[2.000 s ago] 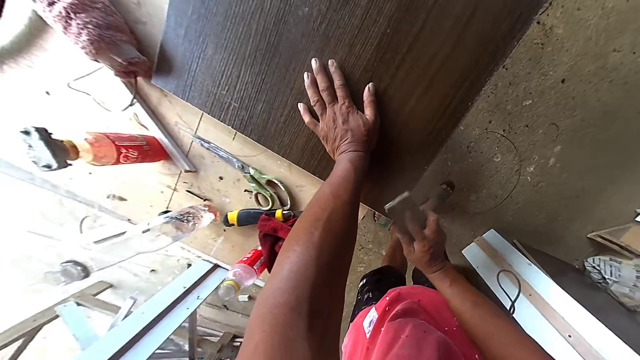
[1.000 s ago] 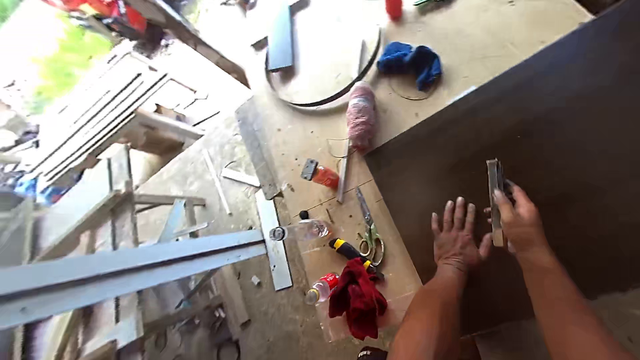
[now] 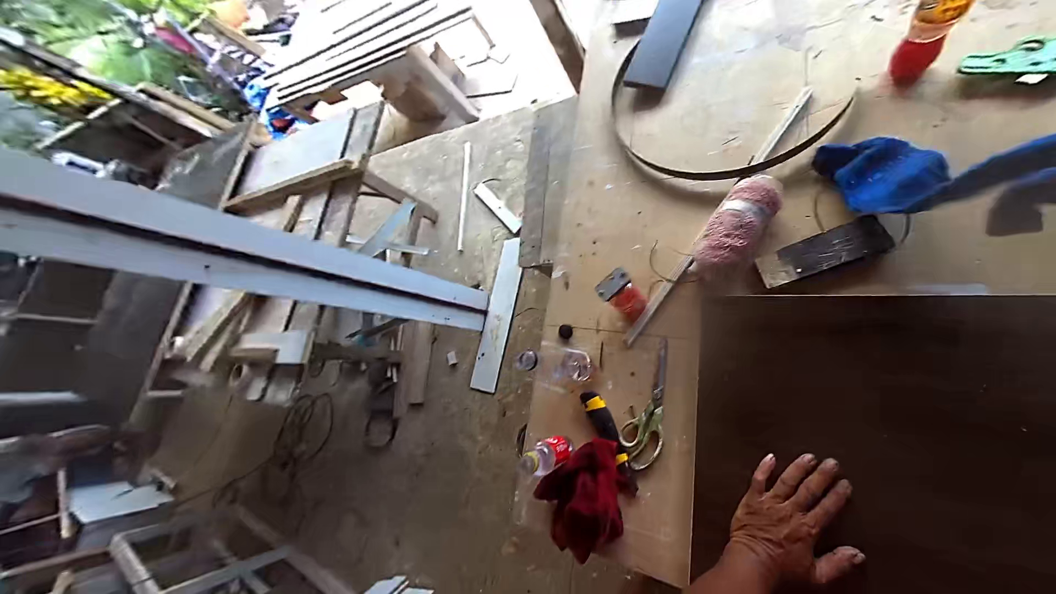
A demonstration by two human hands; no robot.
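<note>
My left hand rests palm down, fingers spread, on a dark wood-grain panel near its lower left part. My right hand is out of view. Just beyond the panel's far edge, a block with a dark face and bare wood edge lies on the plywood tabletop. Past it is a blue cloth, stretching to the right edge of the view. Left of the panel lie scissors, a black-and-yellow handled tool and a dark red cloth.
A pink fuzzy roll and a thin metal strip lie beyond the panel's corner, near a curved band. Plastic bottles stand or lie about. A long pale beam crosses the left side above wooden frames and boards.
My right hand, earlier on the panel with the block, has left the view. A similar block now lies beyond the panel. My left hand stays on the panel. The view has shifted.
</note>
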